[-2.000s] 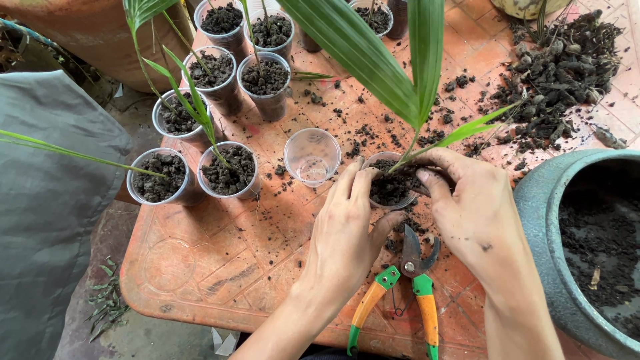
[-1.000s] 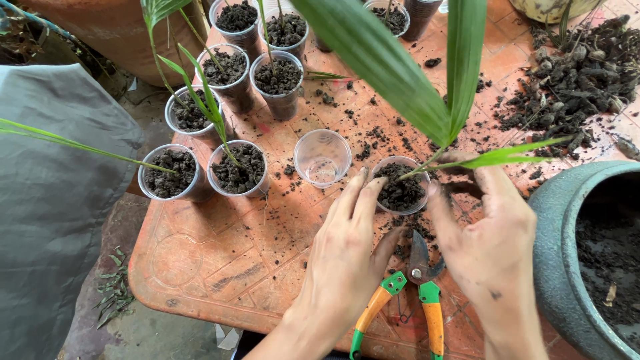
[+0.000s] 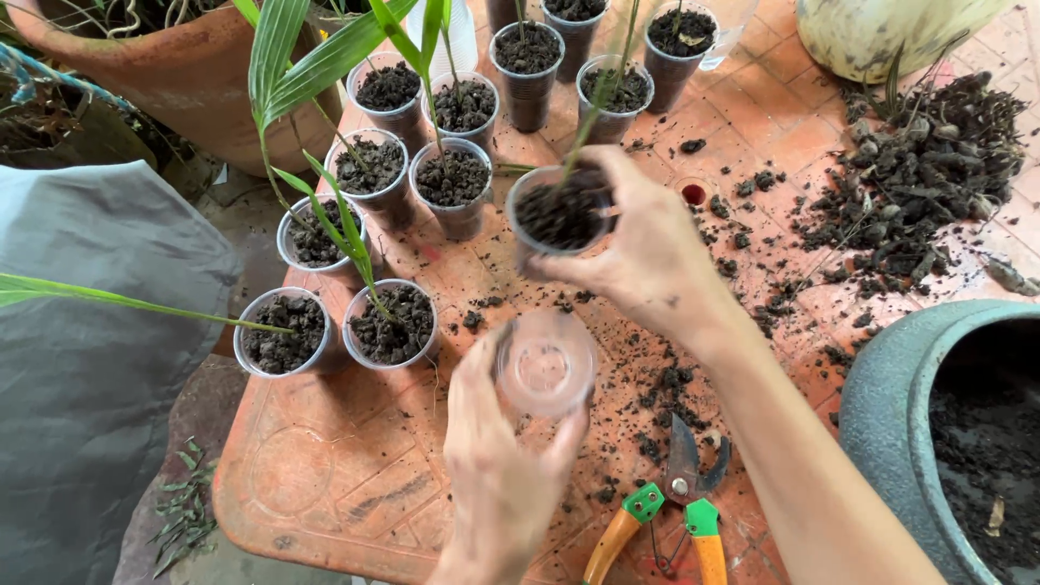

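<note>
My right hand point(image 3: 642, 236) grips a clear plastic cup of dark soil point(image 3: 556, 213) with a plant stem rising from it, blurred by motion. Below it, my left hand point(image 3: 504, 439) holds an empty clear plastic cup point(image 3: 546, 366) between thumb and fingers. Left of both hands stand several soil-filled cups, among them one with a young palm seedling point(image 3: 392, 321) and one whose long leaf leans left point(image 3: 286, 331). Pruning shears with orange and green handles point(image 3: 679, 487) lie on the table beneath my right forearm, blades spread.
Loose soil and roots point(image 3: 918, 179) are heaped on the orange plastic table point(image 3: 325, 471). A grey-green pot holding soil point(image 3: 886, 406) is at the right, a pale container point(image 3: 902, 32) at the back. Grey fabric point(image 3: 89, 325) and a terracotta pot point(image 3: 179, 81) are at the left.
My right hand has lifted the planted cup from beside the shears and moved it up and left toward the other cups. The empty cup, earlier standing on the table, is now in my left hand.
</note>
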